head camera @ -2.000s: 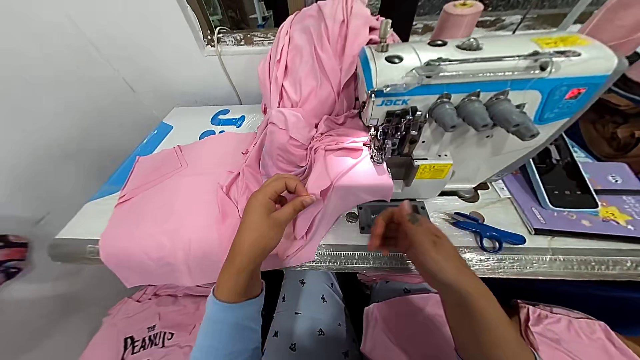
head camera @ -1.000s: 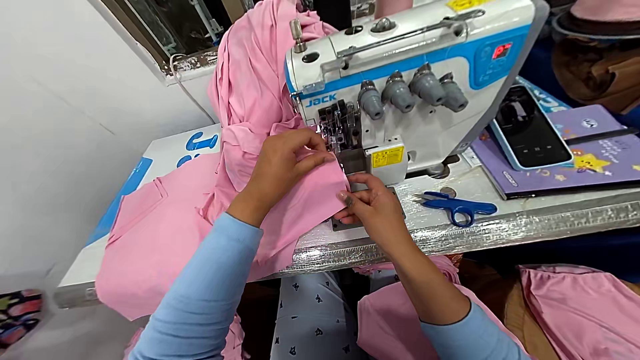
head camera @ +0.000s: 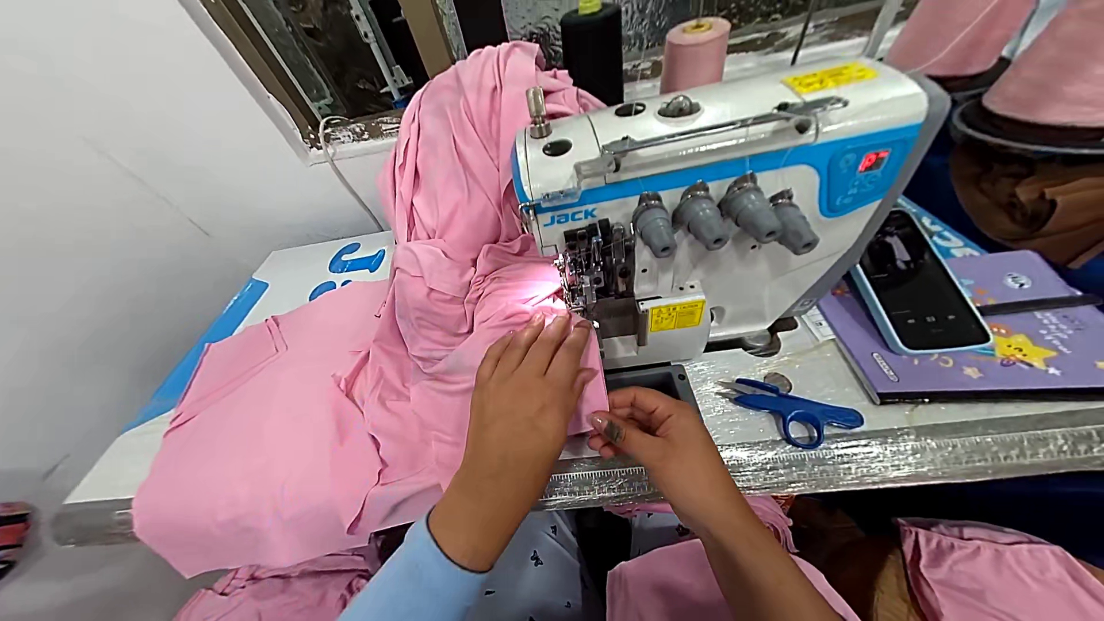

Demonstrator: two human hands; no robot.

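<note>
Pink knit fabric [head camera: 414, 362] lies bunched across the table, its right part running to the lit needle area of a Jack overlock sewing machine [head camera: 733, 164]. My left hand [head camera: 526, 388] rests flat on the fabric just in front of the presser foot, fingers pointing at it. My right hand [head camera: 642, 427] pinches the fabric's near right edge between thumb and fingers, beside the machine's front plate. Blue thread snips [head camera: 798, 410] lie on the table right of my right hand. The needle tips cannot be made out.
A phone [head camera: 918, 280] lies on a purple notebook [head camera: 1035, 336] at the right. Pink [head camera: 696, 56] and black [head camera: 592, 52] thread cones stand behind the machine. A measuring tape [head camera: 595, 485] runs along the table's front edge. More pink fabric [head camera: 992, 569] hangs below it.
My right hand was off the fabric two seconds ago and now holds its edge. My left hand has gone from gathered fingers to lying flat on the cloth.
</note>
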